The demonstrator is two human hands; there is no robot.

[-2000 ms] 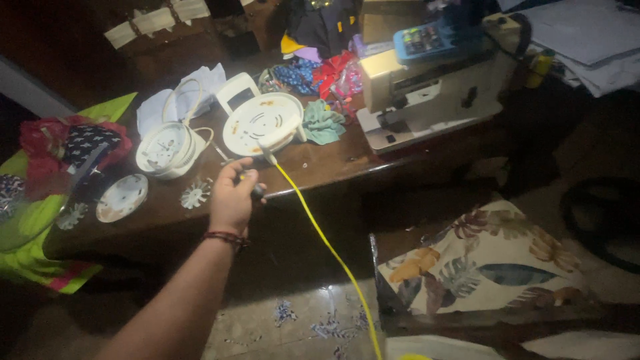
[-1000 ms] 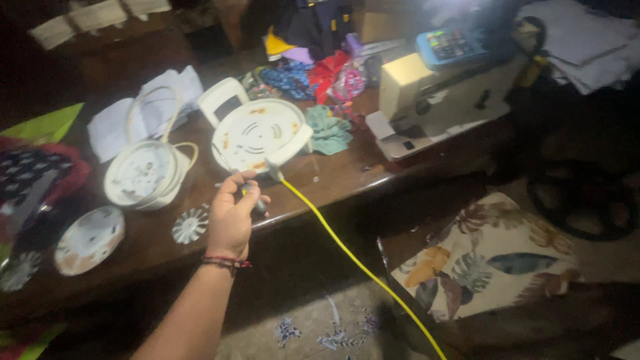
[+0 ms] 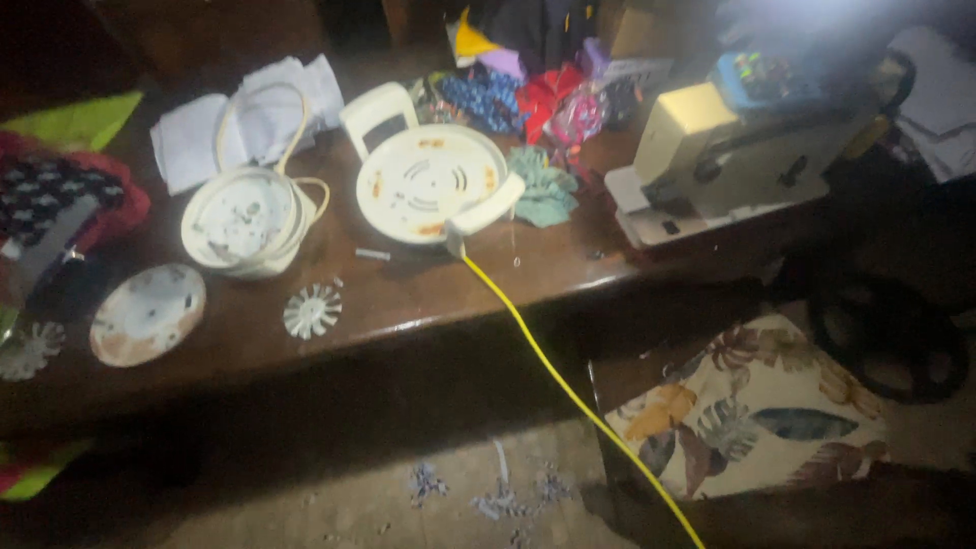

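Neither of my hands is in view. On the dark wooden table (image 3: 427, 297) stands a round white plastic appliance base (image 3: 435, 183) with two raised handles and rusty marks. A yellow cord (image 3: 564, 381) runs from the base's near side down to the lower right. Left of it is a second round white housing (image 3: 240, 217) with a looped pale cord (image 3: 299, 130). Close to the table's front edge lie a round stained metal plate (image 3: 149, 314) and a finned metal disc (image 3: 313, 311). A small pale strip (image 3: 373, 254) lies just in front of the base.
A sewing machine (image 3: 686, 152) with a blue tray (image 3: 762, 80) on top stands at right. Cloth scraps (image 3: 541, 187) and folded white sheets (image 3: 194, 141) lie behind. A leaf-patterned cushion (image 3: 762, 419) and dark wheel (image 3: 888, 335) are at lower right; scraps litter the floor (image 3: 343, 488).
The hand that was by the white base's near edge, with a small dark item at its fingers in the earlier frames, has left the view. The base and the yellow cord remain on the table.
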